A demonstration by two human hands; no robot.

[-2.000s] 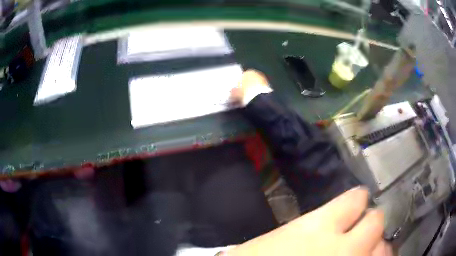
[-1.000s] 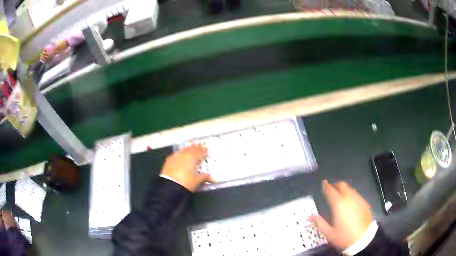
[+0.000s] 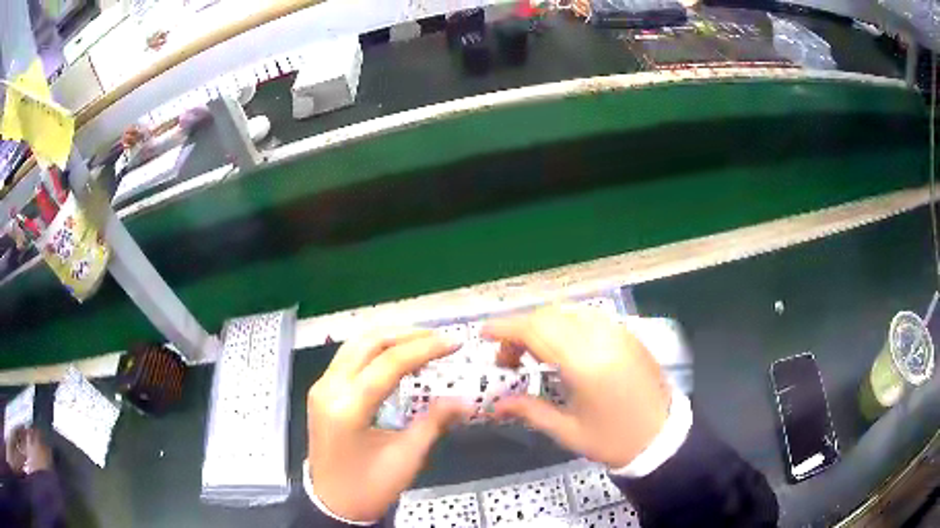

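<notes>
A white panel with black dots (image 3: pixel 469 392) is held between my two hands above the bench. My left hand (image 3: pixel 376 418) grips its left end, fingers on top and thumb below. My right hand (image 3: pixel 588 387) grips its right part the same way. Behind my hands, a white panel stack in clear wrap (image 3: pixel 603 306) lies mostly hidden. Nearer me, another dotted panel stack (image 3: pixel 521 500) lies on the bench, cut off by the bottom edge.
A long bagged stack (image 3: pixel 250 407) lies at left, beside a dark brown ribbed container (image 3: pixel 152 378) at the post's foot. A smartphone (image 3: pixel 804 415) and a drink cup (image 3: pixel 897 363) stand at right. Another person's hand (image 3: pixel 28 450) is near dotted sheets (image 3: pixel 86 415). A green belt (image 3: pixel 577 175) runs behind.
My hands have come together from the far and near stacks and now hold a dotted panel between them. The view has shifted, showing more beyond the belt.
</notes>
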